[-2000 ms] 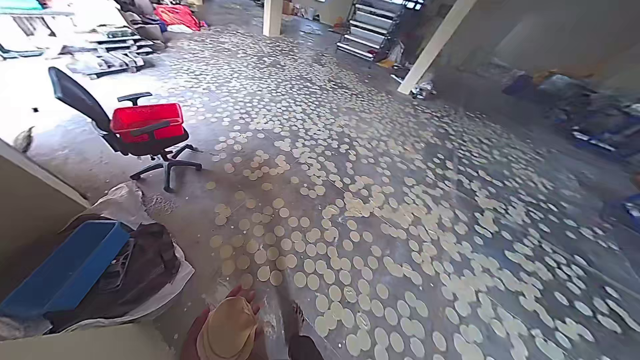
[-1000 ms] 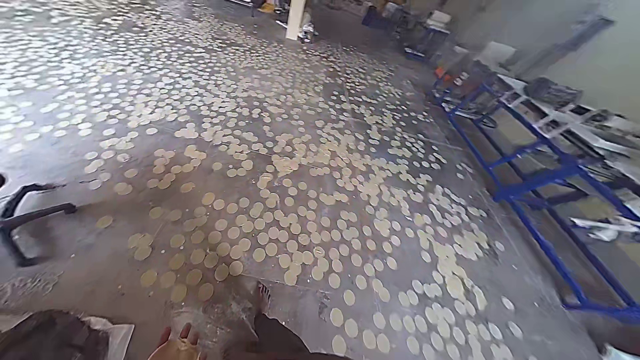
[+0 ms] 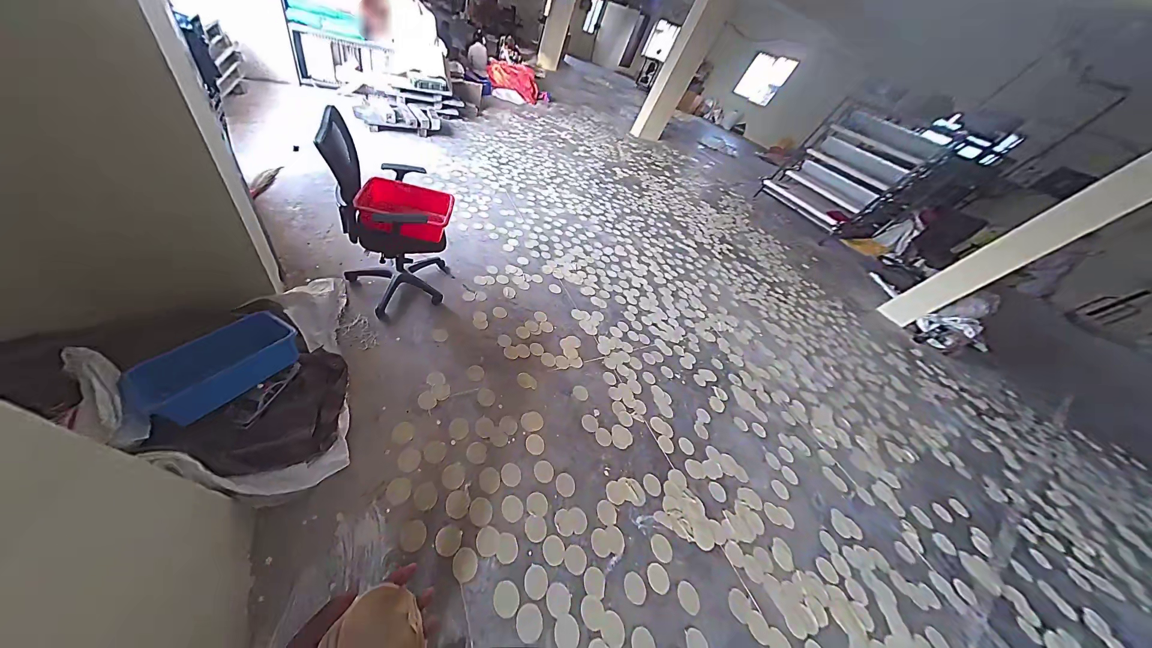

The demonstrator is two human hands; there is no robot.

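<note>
At the bottom edge, left of centre, is my left hand (image 3: 407, 576), its fingers around a tan rounded bundle (image 3: 376, 619) that looks like a stack of thin round discs; the lower part is cut off by the frame. My right hand is out of view. Many thin, pale round discs (image 3: 535, 581) lie flat across the grey floor, some overlapping, from beside my left hand to the far end of the room.
A black office chair (image 3: 337, 148) holds a red plastic basket (image 3: 423, 202). At left, a blue plastic tub (image 3: 211, 360) rests on dark cloth and white sheeting beside a wall. Slanting in view are pillars (image 3: 670, 76) and a stepped metal rack (image 3: 837, 175). People sit far back.
The view has swung right and then back left. My left hand, holding the tan bundle, shows low in all frames. The chair, red basket and blue tub have not moved.
</note>
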